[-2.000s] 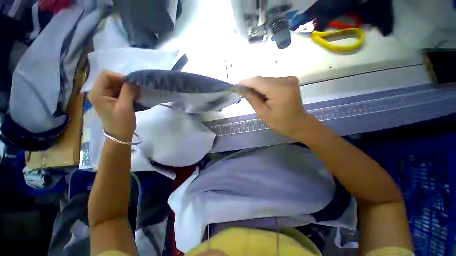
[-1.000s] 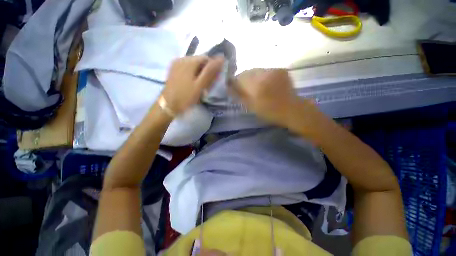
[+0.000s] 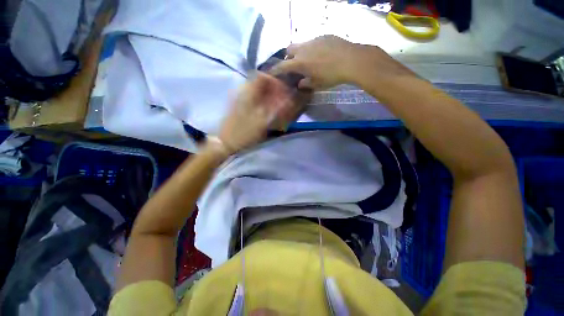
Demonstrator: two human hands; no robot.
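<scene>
My right hand [image 3: 328,62] holds a dark piece of cloth [image 3: 278,62] at the table's front edge. My left hand [image 3: 256,111] is blurred beside it, lower and to the left; whether its fingers grip the cloth cannot be told. The hands hide most of this piece. Light grey-white panels [image 3: 179,68] with thin dark edges lie overlapped on the table to the left, with a dark strip [image 3: 255,38] at their right side. Grey-white cloth with a navy band [image 3: 297,176] lies on my lap.
A yellow scissors handle [image 3: 413,26] lies at the upper right, near a red handle and dark cloth. A dark flat rectangle [image 3: 529,75] lies at the right. Blue crates stand below the table on both sides; the left crate [image 3: 108,154] has dark grey-and-white pieces over it.
The stretched dark-edged piece is now bunched between my hands, closer to the front edge. The view has tilted down, so the machine head has left the top of the picture.
</scene>
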